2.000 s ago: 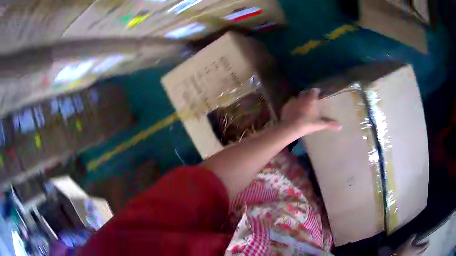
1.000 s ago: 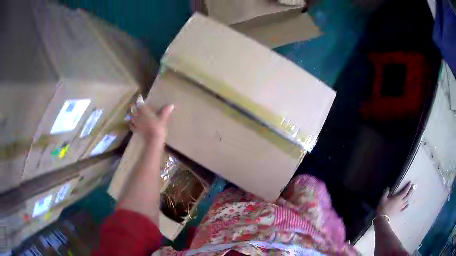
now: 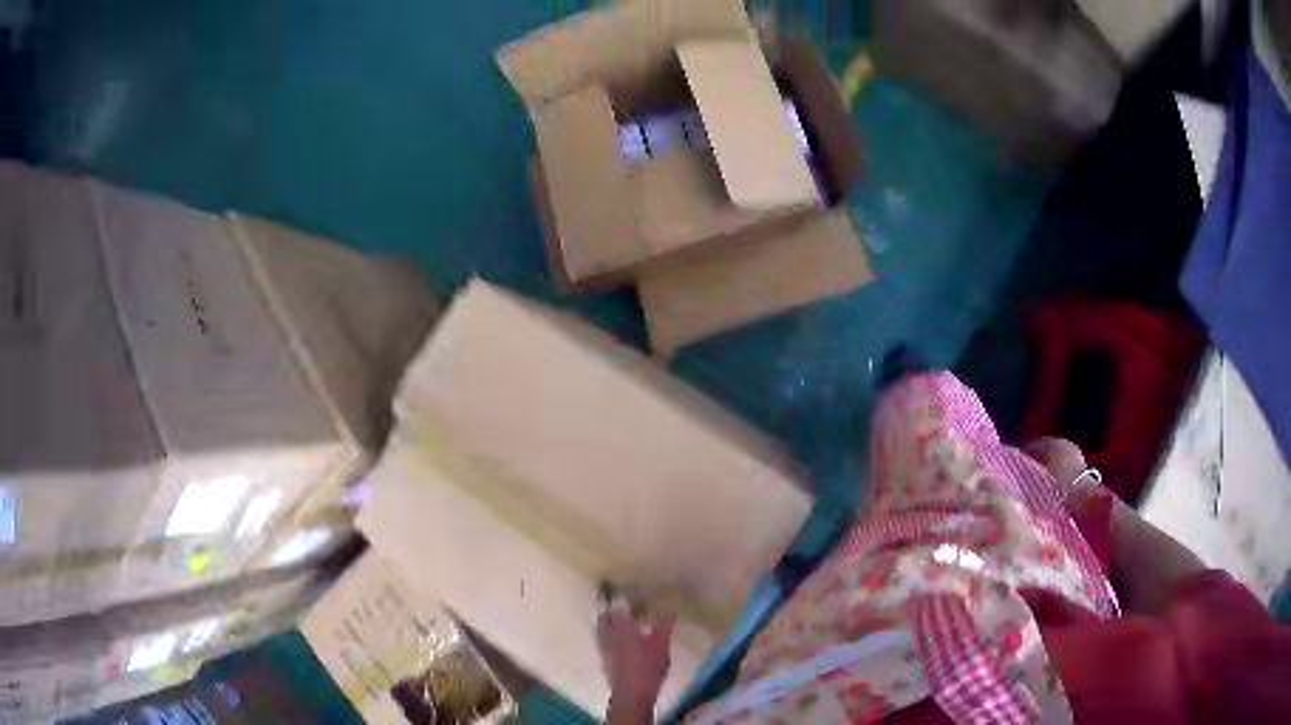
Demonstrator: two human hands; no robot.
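A closed brown carton with a yellowish tape seam lies tilted in front of me, on or against a small printed carton with a ragged hole. My left hand is blurred on the taped carton's top near its lower edge, fingers apart, not visibly gripping it. My right hand is beside the apron at my knee, a thin bracelet at its wrist. Its fingers are mostly hidden, so I cannot tell whether it holds anything.
An open carton with raised flaps and pale items inside stands on the green floor ahead. Stacked labelled cartons are at left. A red stool-like object and blue cloth are at right. Another box is at upper right.
The taped carton now appears lower and further left. My left hand has moved from its left side to its lower edge. My right hand has left the pale surface and is beside my knee.
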